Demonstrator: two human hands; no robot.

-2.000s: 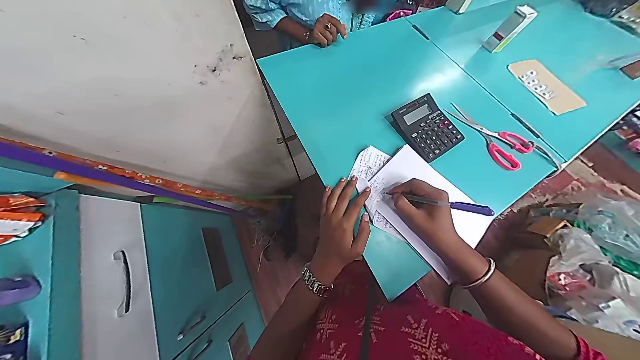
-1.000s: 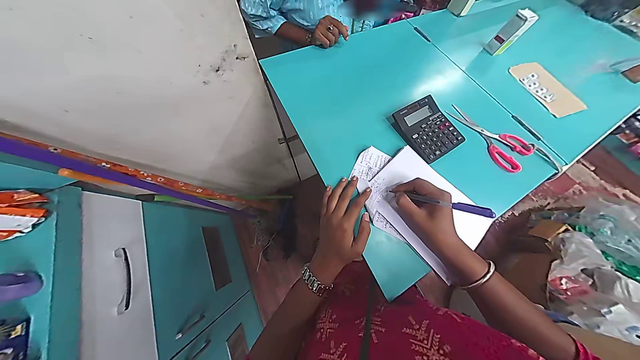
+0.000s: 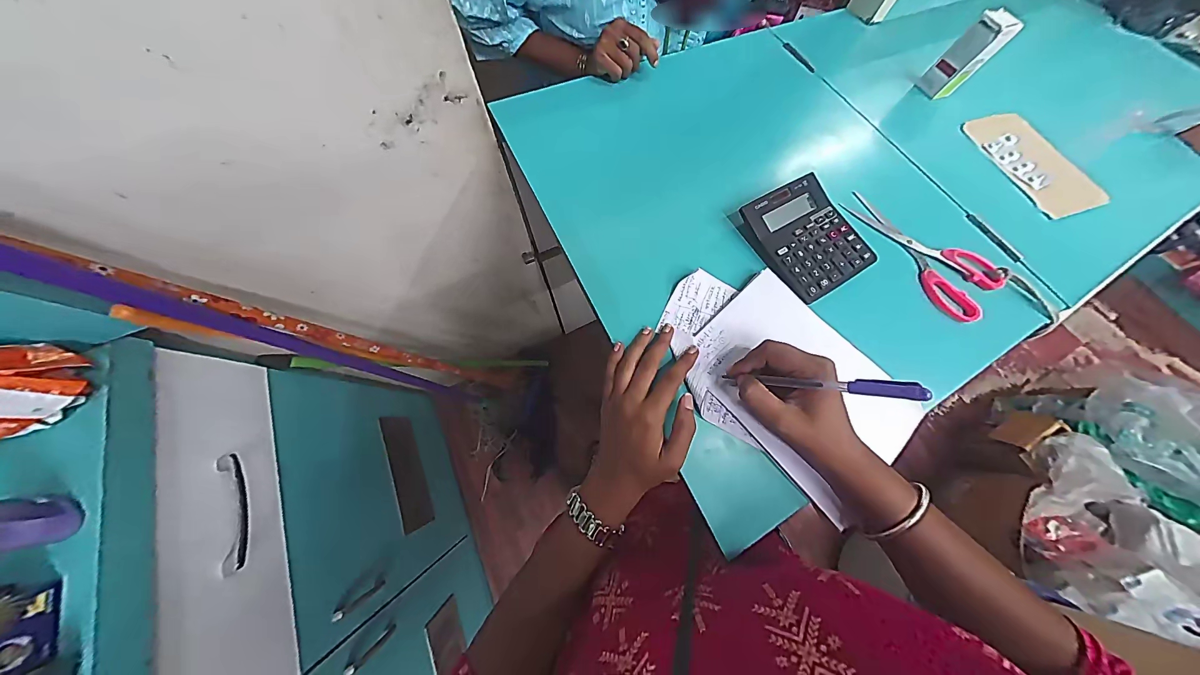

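Note:
My right hand grips a ballpoint pen with a purple cap on its rear end, its tip on a white paper pad that bears handwriting near its left edge. A smaller handwritten slip lies partly under the pad. Flat and with fingers a little apart, my left hand rests on the slip and the pad's left edge, holding nothing. Just beyond the pad is a black desk calculator. Scissors with pink handles lie to its right, blades parted.
The turquoise table carries a small carton and a tan card with white pieces. Another person's hand rests at the far edge. Plastic bags lie at the right, drawers stand at the left.

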